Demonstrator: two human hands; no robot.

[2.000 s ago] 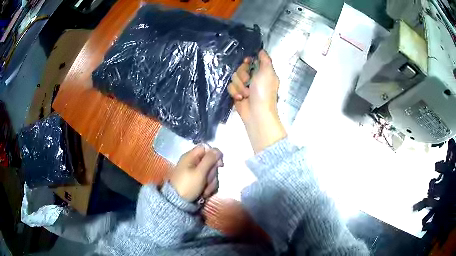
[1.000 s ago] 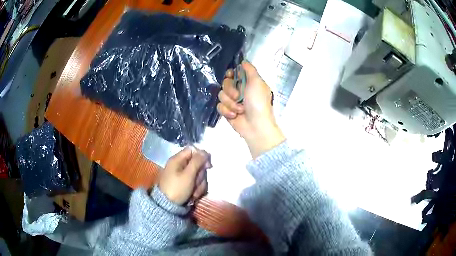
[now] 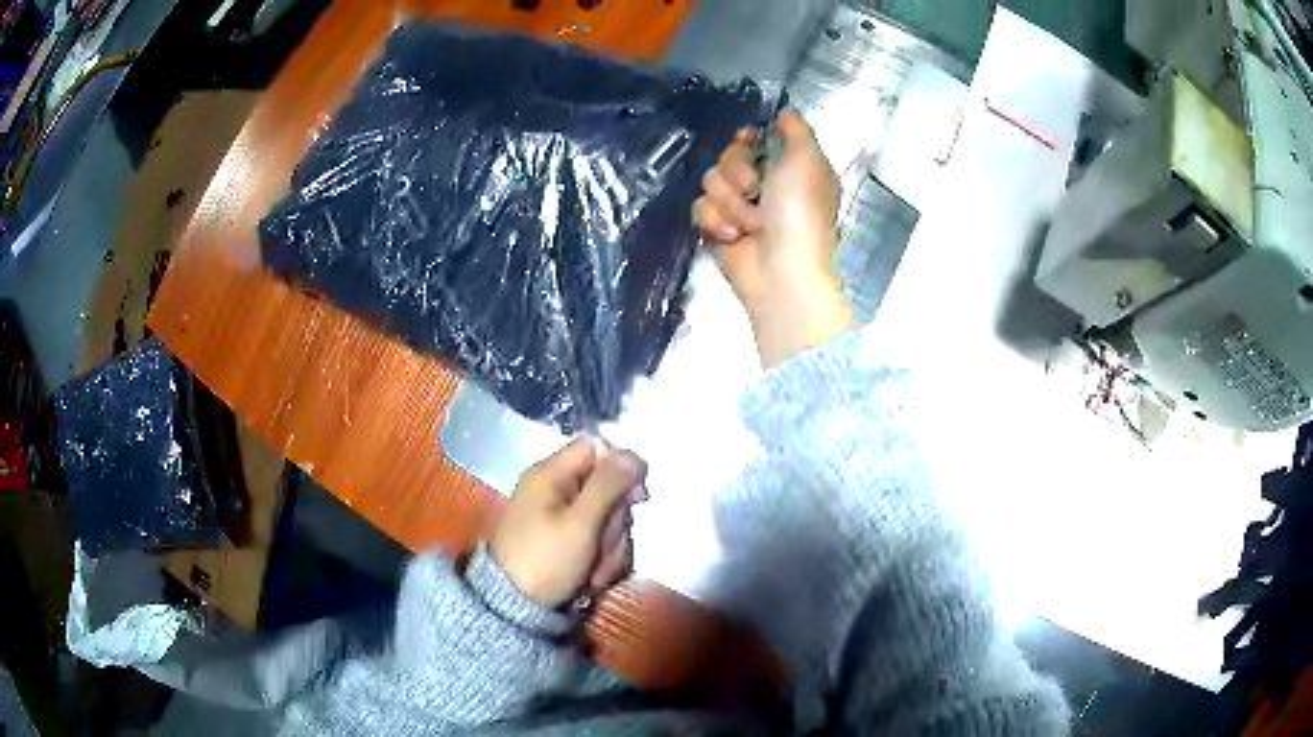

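A clear plastic buckle bag [image 3: 475, 216], full of black parts, lies on the orange-brown table [image 3: 346, 389]. My left hand [image 3: 566, 518] is closed on the bag's gathered near corner. My right hand [image 3: 778, 202] is at the bag's right edge, fingers curled round slim dark thread snips [image 3: 768, 150], which are mostly hidden in the hand. The snips' tip is close to the bag's upper right corner; I cannot tell if it touches the plastic.
The off-white sewing machine head [image 3: 1152, 216] stands at the right. Black webbing pieces [image 3: 1274, 576] are heaped at the lower right. Another buckle bag [image 3: 144, 446] is in a brown carton [image 3: 216, 576] at the left, with an empty poly bag [image 3: 123, 619] below it.
My right hand has moved up and right along the bag's edge with the snips. My left hand keeps its hold on the near corner. The view has shifted slightly.
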